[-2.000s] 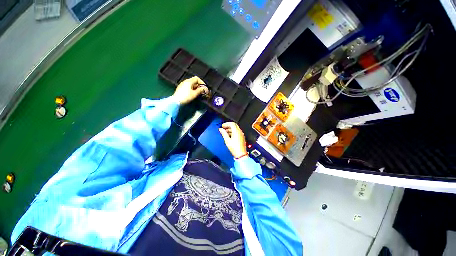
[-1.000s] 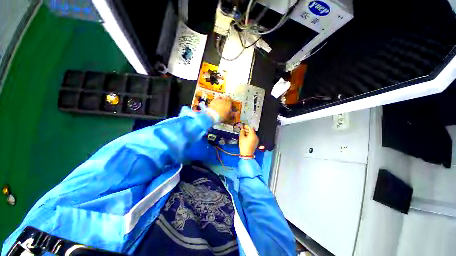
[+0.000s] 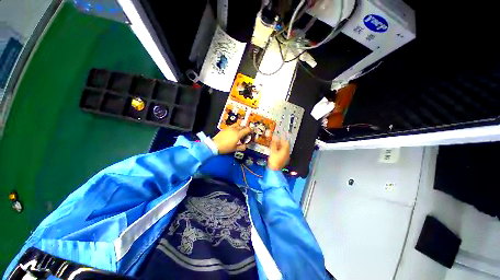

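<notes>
Three orange fixtures with dark cross-shaped centres lie grouped on the dark work surface; the nearest-right orange fixture (image 3: 262,129) lies between my hands. My left hand (image 3: 230,139) is at its lower left edge, with a small round dark-and-silver component (image 3: 246,139) at the fingertips. My right hand (image 3: 279,153) is blurred beside the fixture's right side, over the edge of the metal plate (image 3: 292,121); whether it holds anything cannot be told. The black parts tray (image 3: 178,101) lies to the left with a yellow-orange piece (image 3: 137,103) and a dark disc (image 3: 160,111) in its pockets.
A button panel (image 3: 252,161) with thin cables is just below my hands. A printed sheet (image 3: 222,61) stands behind the fixtures. Machine tubing (image 3: 285,41) hangs above. The white enclosure edge (image 3: 411,135) runs at right. Loose small parts (image 3: 16,202) lie on the green belt.
My hands have moved from the tray and the blue mat to the fixtures. Since the last earlier frame, my left hand has drawn back left and down, uncovering the nearest-right fixture. The view has turned.
</notes>
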